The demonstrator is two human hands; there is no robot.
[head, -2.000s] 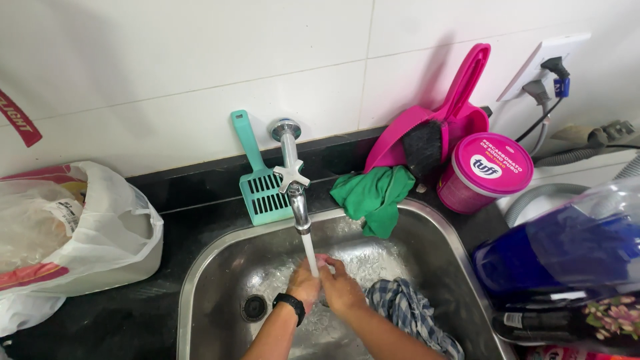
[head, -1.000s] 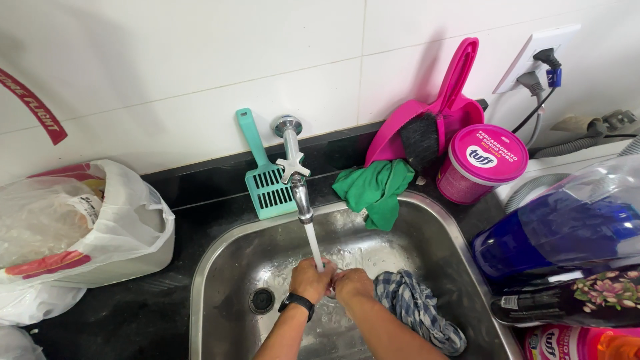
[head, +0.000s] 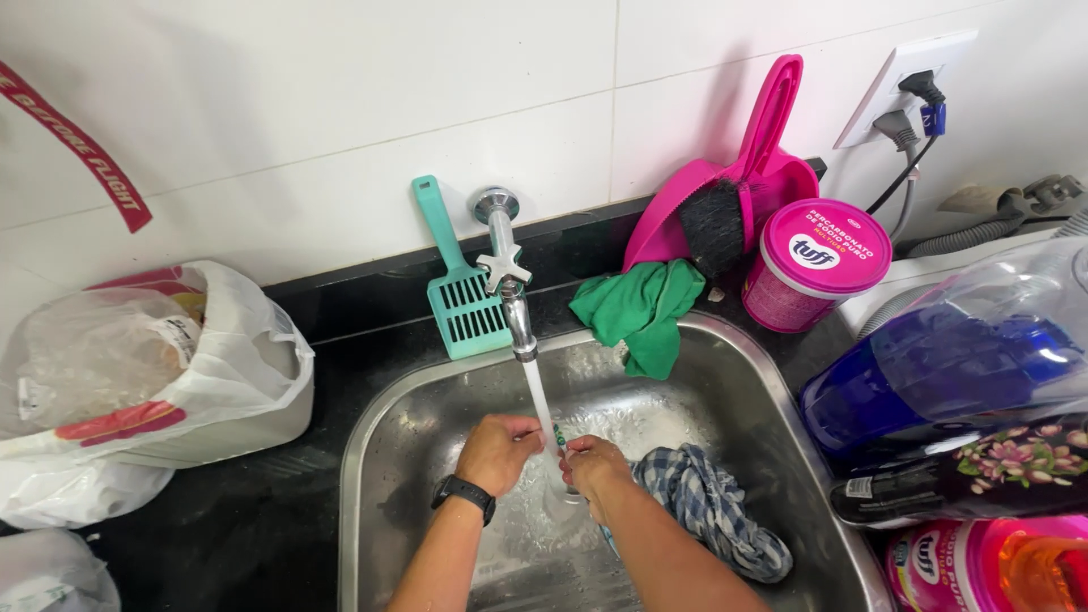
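Observation:
Water runs from the chrome tap (head: 515, 314) into the stainless steel sink (head: 391, 408). At the left of the stream, my left hand (head: 501, 450), with a black watch on its wrist, has thumb and fingertips pinched; whether it grips anything is unclear. My right hand (head: 593, 472) is closed on a small light item with green marks (head: 559, 436) under the water; its full shape is hidden. Beside my right forearm a wet checked cloth (head: 710, 501) lies twisted in the sink. A green cloth (head: 642, 310) hangs over the back rim.
Behind the sink stand a teal slotted scoop (head: 463, 297), a pink dustpan (head: 663, 221) with a black-bristled brush (head: 714, 225), and a pink Tuff tub (head: 816, 263). A bag-lined bin (head: 246, 374) is at left. Blue (head: 926, 365) and black bottles (head: 901, 493) crowd the right. A wall socket (head: 905, 85) holds plugs.
My hands were close together under the stream; they are now a little apart, and the small item with green marks shows between them.

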